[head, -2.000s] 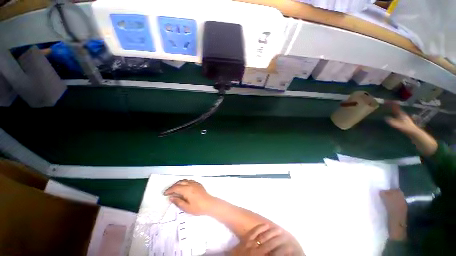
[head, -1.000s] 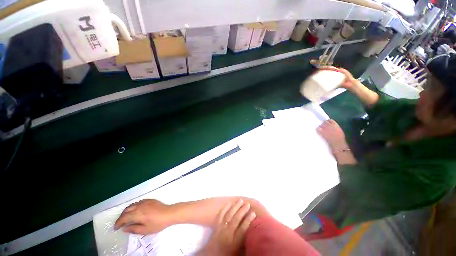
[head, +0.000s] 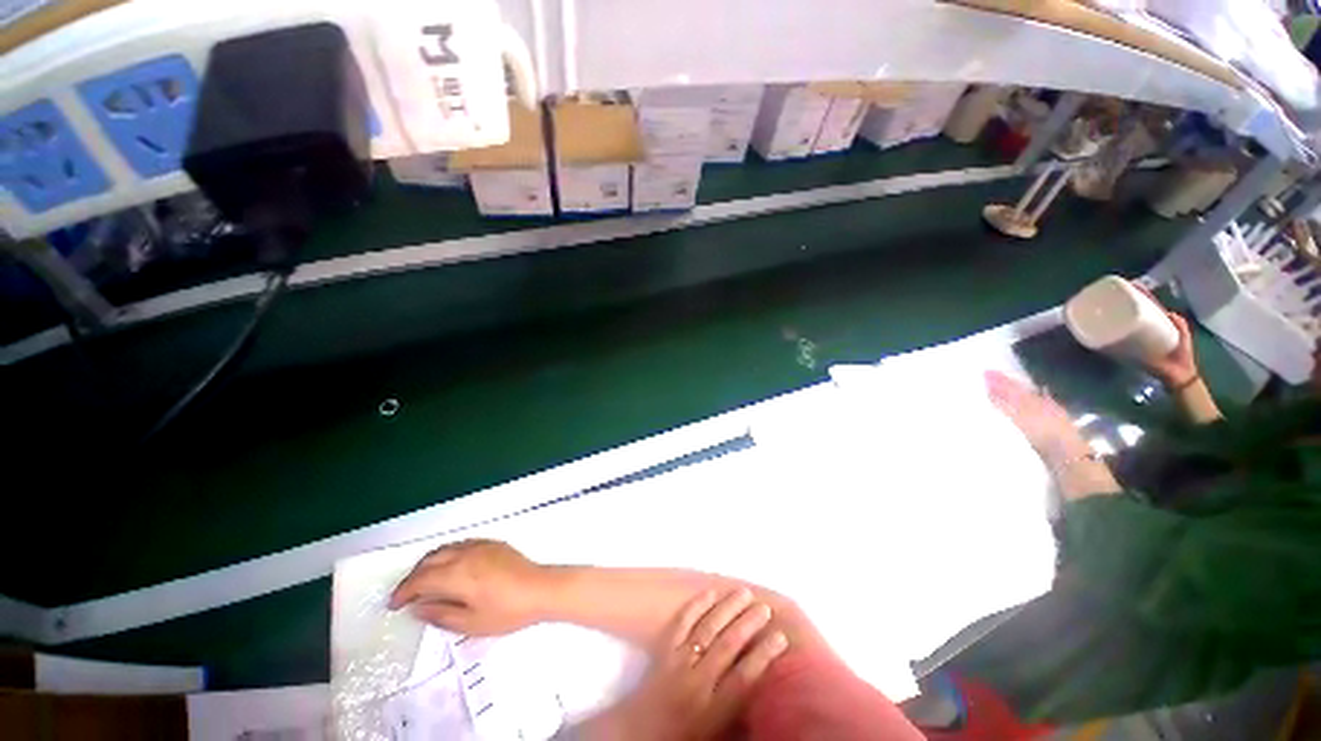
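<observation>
My right hand [head: 471, 586] rests, fingers slightly bent, on the upper end of a clear shiny plastic bag or sheet [head: 370, 659] and white leaflets [head: 435, 705] with fine printed lines. Its forearm crosses leftward from a red sleeve. My left hand [head: 720, 647] lies over that forearm near the sleeve, fingers a little apart, a ring on one finger. No item shows in either hand. A bright white pile [head: 898, 492], its details washed out, lies to the right.
A co-worker in a green sleeve [head: 1159, 565] at right holds a cream device [head: 1123, 319]; the other hand is on the pile. Small boxes [head: 667, 152] stand on the back shelf. A power strip with black adapter [head: 283, 123] hangs upper left. A carton edge [head: 261, 714] shows lower left.
The view swung right, then partly back left. The co-worker picked up the cream device and moved it nearer their body. My hands keep nearly the same pose.
</observation>
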